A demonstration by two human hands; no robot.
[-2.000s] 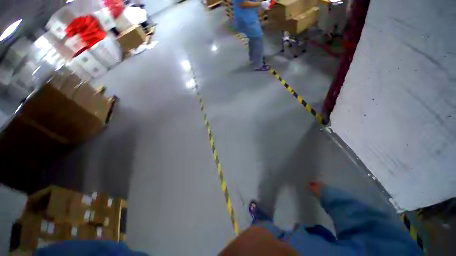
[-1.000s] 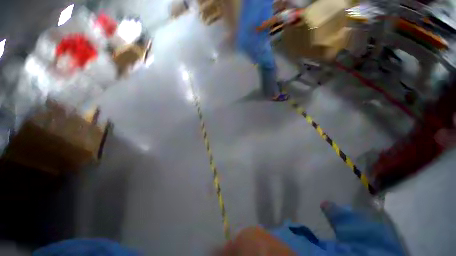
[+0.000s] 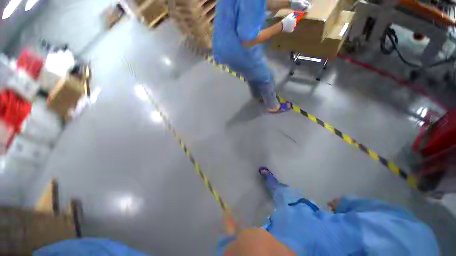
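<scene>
My right hand [image 3: 333, 204] shows small at the end of the blue sleeve, low right of centre; its fingers are too small to read. A blurred skin-coloured shape, likely my left hand [image 3: 231, 223], shows at the bottom centre, partly hidden by a larger skin-coloured shape at the frame's edge. Nothing is visible in either hand. Ahead, a person in a blue smock [image 3: 243, 30] and white gloves has both hands, with something red and blue in them, at a brown carton [image 3: 303, 36]. The carton stands on a wheeled trolley [image 3: 308, 59].
Yellow-black floor tape [image 3: 196, 167] runs ahead; another strip [image 3: 350, 141] passes the person's foot. Wooden pallets [image 3: 192, 21] stand at the top. White boxes with red material [image 3: 14, 112] and a carton [image 3: 66, 96] are left. Brown cartons [image 3: 30, 231] are low left, a red object [image 3: 442, 134] right.
The view has turned right and moved forward. The large white panel has left the view at the right. The other person shows larger and lower. My right hand is now close to my body.
</scene>
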